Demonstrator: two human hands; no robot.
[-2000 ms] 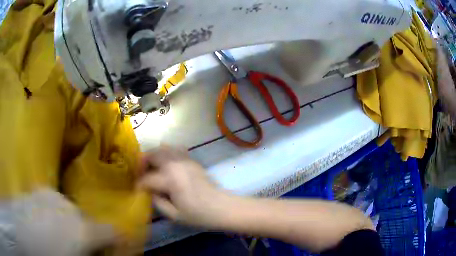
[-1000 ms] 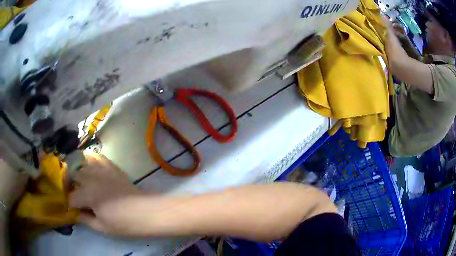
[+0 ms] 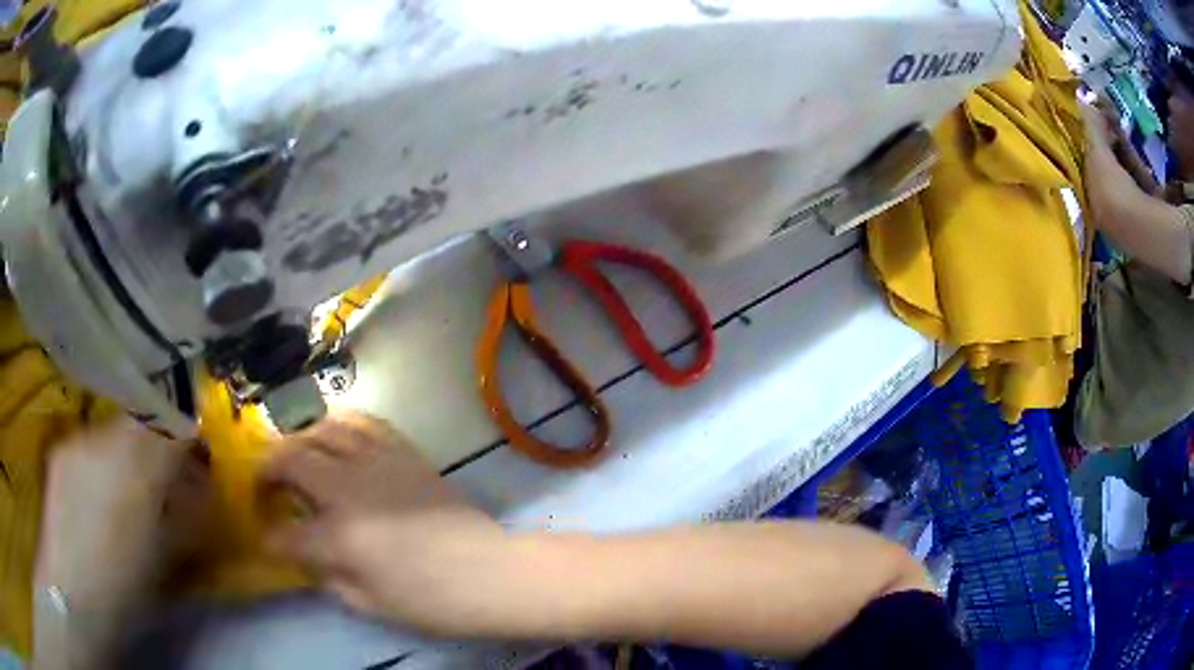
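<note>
The white sewing machine [image 3: 589, 105] marked QINLIN crosses the upper view. A mustard-yellow fabric piece [image 3: 236, 452] lies in front of the needle area, its upper end near the presser foot. My right hand [image 3: 354, 491] rests on the fabric's right side just below the foot, fingers bent over its edge. My left hand [image 3: 111, 524] is at the fabric's left side, blurred; its fingers are mostly hidden. Whether the left hand grips the cloth cannot be told. The needle tip is hidden by the machine head.
Scissors [image 3: 543, 380] with orange and red loops lie under the arm. Yellow pieces [image 3: 1008, 249] hang over the table's right end. More yellow cloth [image 3: 20, 484] lies at far left. A blue crate [image 3: 1002, 524] stands below right. A person's arm [image 3: 1139, 210] shows at far right.
The camera view shifted, first right, then partly back left. The large cloth under my hands gave way to a small piece at the foot. My right hand moved up close to the foot.
</note>
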